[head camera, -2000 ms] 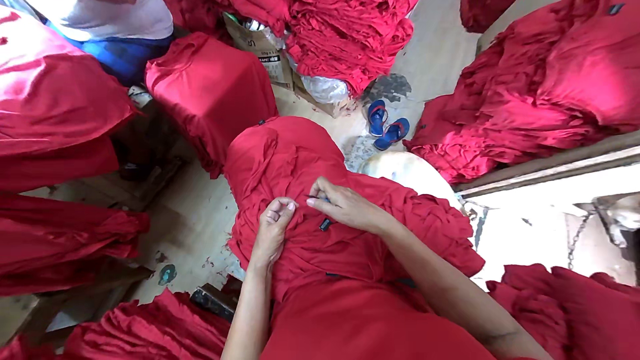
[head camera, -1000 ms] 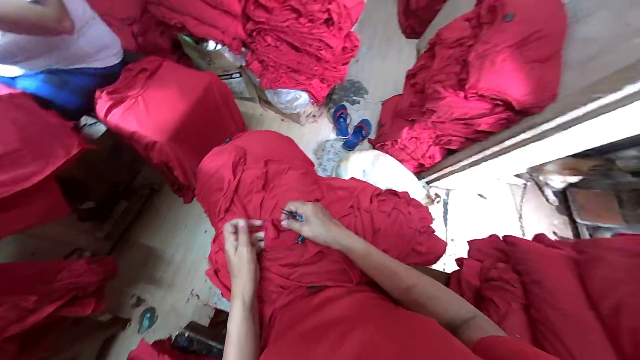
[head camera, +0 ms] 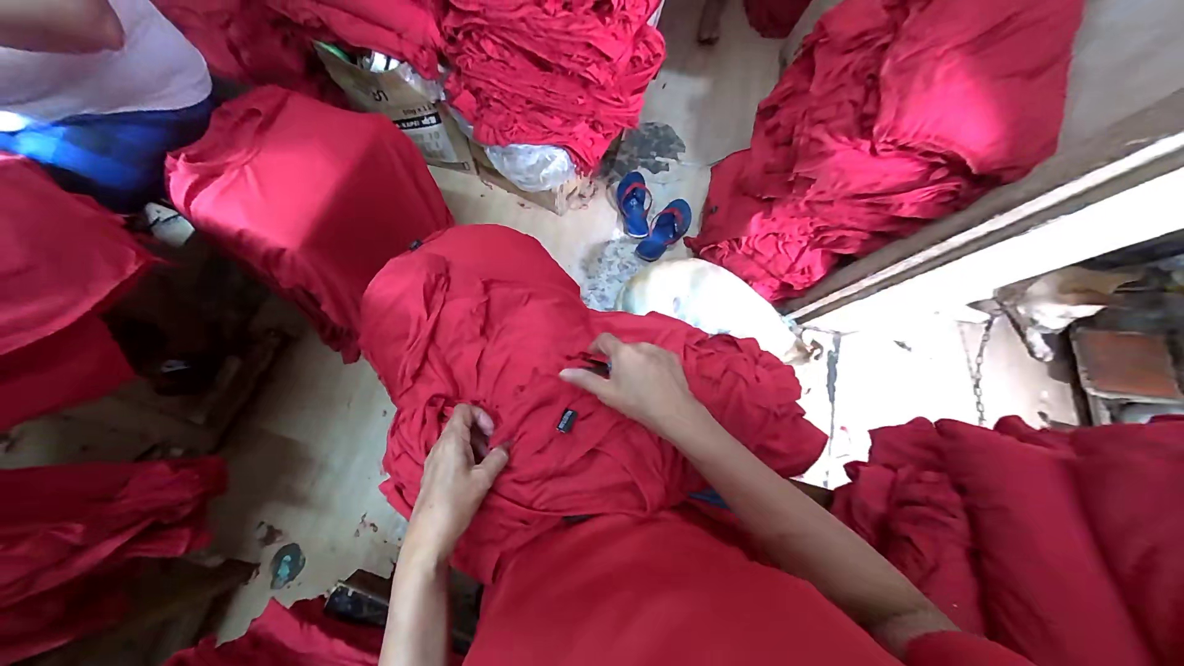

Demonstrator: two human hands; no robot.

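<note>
Red fabric garments (head camera: 499, 305) lie heaped in front of me. My left hand (head camera: 462, 467) rests on the near left of the heap, its thumb and fingers pinching a fold of the red cloth. Over the right part of the heap is my right hand (head camera: 638, 379), closed on a small dark tool (head camera: 595, 366), perhaps thread snips; its shape is mostly hidden by the fingers. Between my hands, a small black label (head camera: 566, 421) with writing shows on the cloth.
Red garment stacks (head camera: 305, 185) surround me, one pile (head camera: 888, 139) at the upper right. A cardboard box (head camera: 416, 120), blue flip-flops (head camera: 651, 217) and a whitish sack (head camera: 708, 296) are ahead. A person (head camera: 120, 83) is at the upper left; a chained animal (head camera: 1054, 301) lies at the right.
My hands were close together two seconds ago and are now farther apart. The dark tool shows in my right hand in the later frames. My left hand has come down onto the cloth.
</note>
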